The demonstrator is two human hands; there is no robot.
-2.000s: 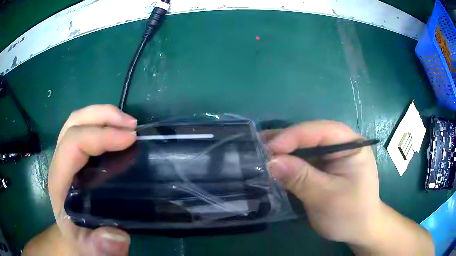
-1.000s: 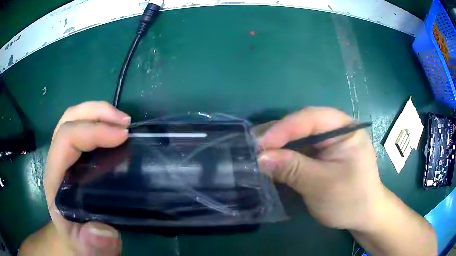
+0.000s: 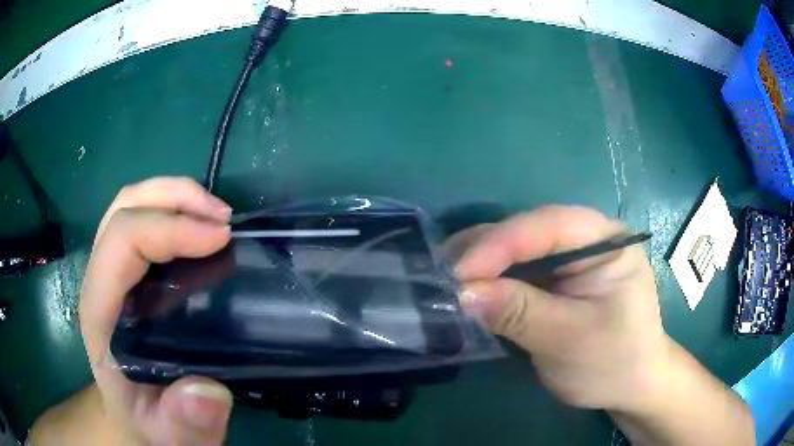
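Observation:
My left hand (image 3: 148,287) holds the left end of a glossy black screen panel (image 3: 287,305), fingers on top, thumb at the lower edge. Clear wrinkled film (image 3: 374,335) covers the screen. My right hand (image 3: 575,305) pinches the right edge of the panel and film, with dark tweezers (image 3: 579,255) held in the same hand, one end pointing right. Part of a black circuit board in its housing (image 3: 331,401) shows below the screen's lower edge. A black cable (image 3: 233,109) runs up from behind the left fingers.
On the right are a cream backing card (image 3: 688,279) with small strips, a black board (image 3: 763,274) and a blue basket (image 3: 756,109) with orange bands. Black cables (image 3: 39,244) lie at the left. A white strip (image 3: 487,13) crosses the back of the green surface.
The screen's lower edge has tilted up, and the board beneath it now shows. My hands keep their holds. The whole view has shifted slightly.

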